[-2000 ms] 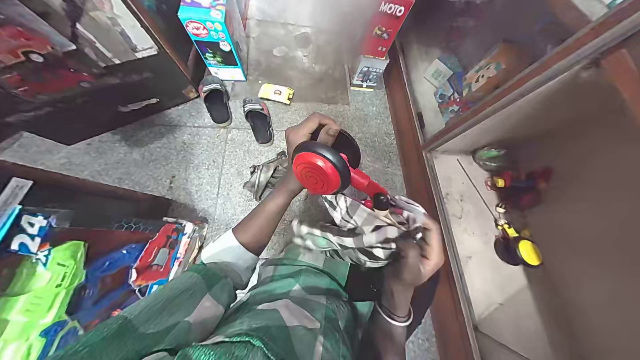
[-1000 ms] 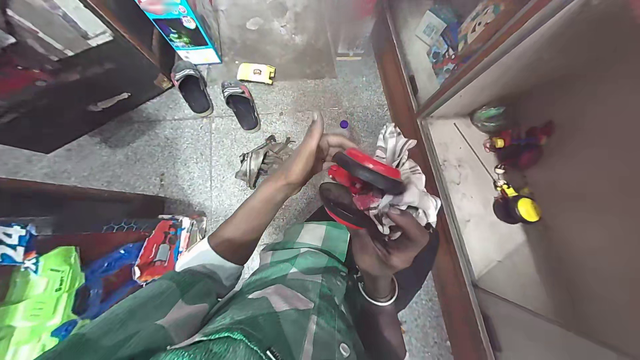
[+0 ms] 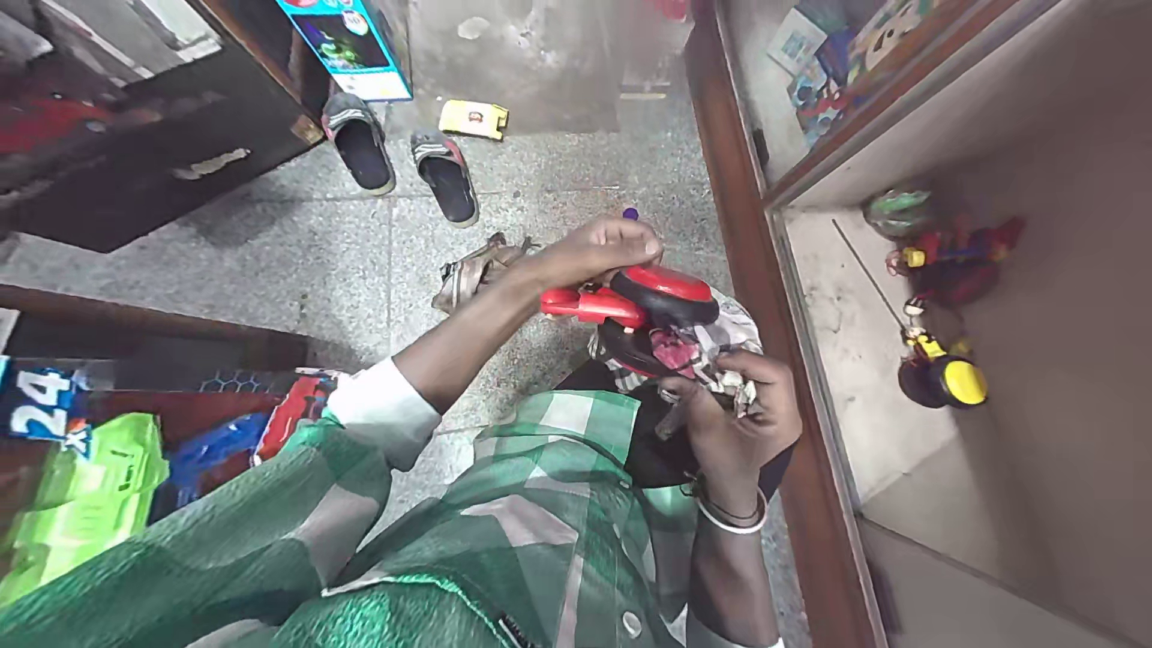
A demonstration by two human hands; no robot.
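A red toy part with black-tyred wheels (image 3: 670,292) lies between my two hands, in front of my lap. My left hand (image 3: 616,247) is at its upper side, fingers curled close to the upper wheel; whether they grip it is hidden. A crumpled, patterned cloth (image 3: 729,328) in white, grey and pink is bunched under and beside the wheels. My right hand (image 3: 742,414) pinches the cloth between thumb and fingers at the lower right of the toy. Part of the lower wheel is covered by the cloth.
A pair of slide sandals (image 3: 445,180), a yellow toy car (image 3: 474,119) and a crumpled brown cloth (image 3: 477,270) are on the speckled floor. A glass-fronted cabinet with a wooden frame (image 3: 751,225) holds toys at right. Boxed toys and a green plastic toy (image 3: 99,504) stand at lower left.
The toy has turned over; its wheels now face differently. My left hand, spread and off the toy one second ago, has come back beside the upper wheel with curled fingers.
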